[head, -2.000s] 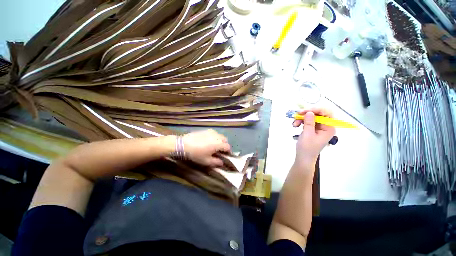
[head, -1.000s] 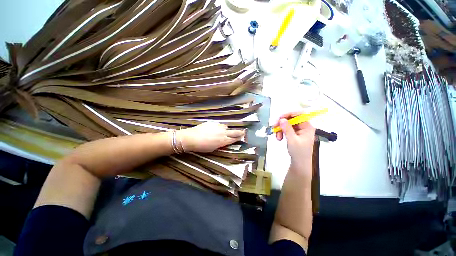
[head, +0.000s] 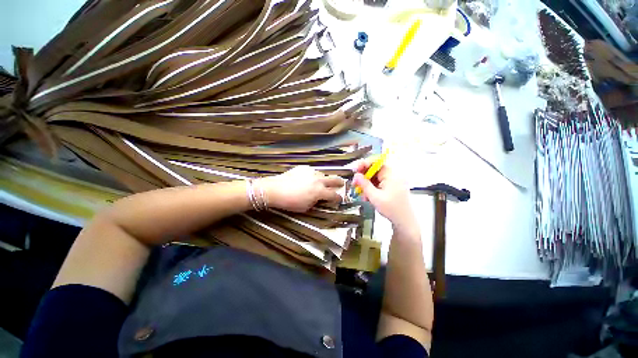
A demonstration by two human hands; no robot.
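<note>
A large bundle of brown straps (head: 210, 129) with white edge lines fans across the left and middle, its pale ends towards the right. My left hand (head: 299, 189) lies on the lower straps, its fingers pressing near the strap ends. My right hand (head: 381, 187) holds a yellow-handled glue brush (head: 376, 165), tip down, at the strap ends beside my left fingertips. The brush tip is small and partly hidden by the fingers. A dark grey board (head: 365, 140) shows in part under the strap ends.
A hammer (head: 440, 231) lies beside my right forearm. A second yellow brush (head: 403, 46), a dark blue spool (head: 361, 40) and a black-handled tool (head: 505, 127) are farther back. Grey-white strips (head: 580, 189) are stacked at right. A clear plastic bag (head: 514, 59) lies behind.
My right hand with the brush has moved left and down to the strap ends. My left hand moved up and right from the near straps, then stayed nearly in place. The hammer is now more visible.
</note>
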